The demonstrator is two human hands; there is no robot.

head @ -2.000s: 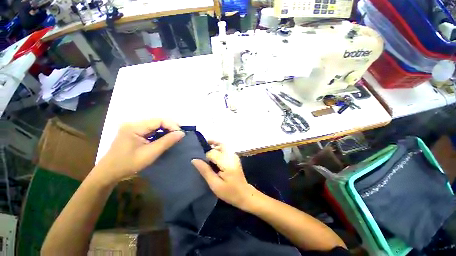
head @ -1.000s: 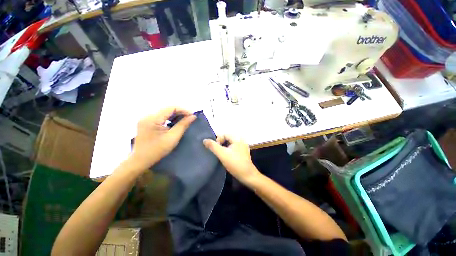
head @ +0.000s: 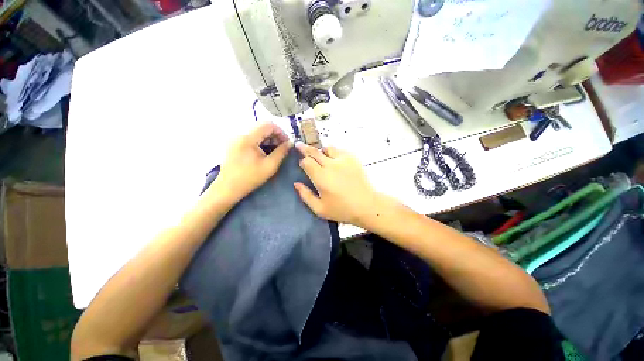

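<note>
A grey-blue denim panel (head: 261,233) runs from the presser foot area down over the table edge to the lap. My left hand (head: 251,161) pinches its top edge just left of the needle. My right hand (head: 335,180) holds the same top end, fingertips beside the tan seam guide (head: 311,132). The presser foot and needle (head: 294,127) are right above the fingertips; whether the cloth is under the foot is hidden. The sewing machine (head: 339,42) stands behind, marked "brother".
Fabric shears (head: 428,141) and a slim dark tool (head: 437,106) lie right of my right hand. A brown block (head: 502,137) and small tools (head: 547,121) lie further right. A green basket (head: 565,236) with denim (head: 600,282) is at lower right. Papers (head: 37,88) are at upper left.
Both hands have brought the panel's top end forward from near the table's front edge to the needle area. The view has moved closer to the machine.
</note>
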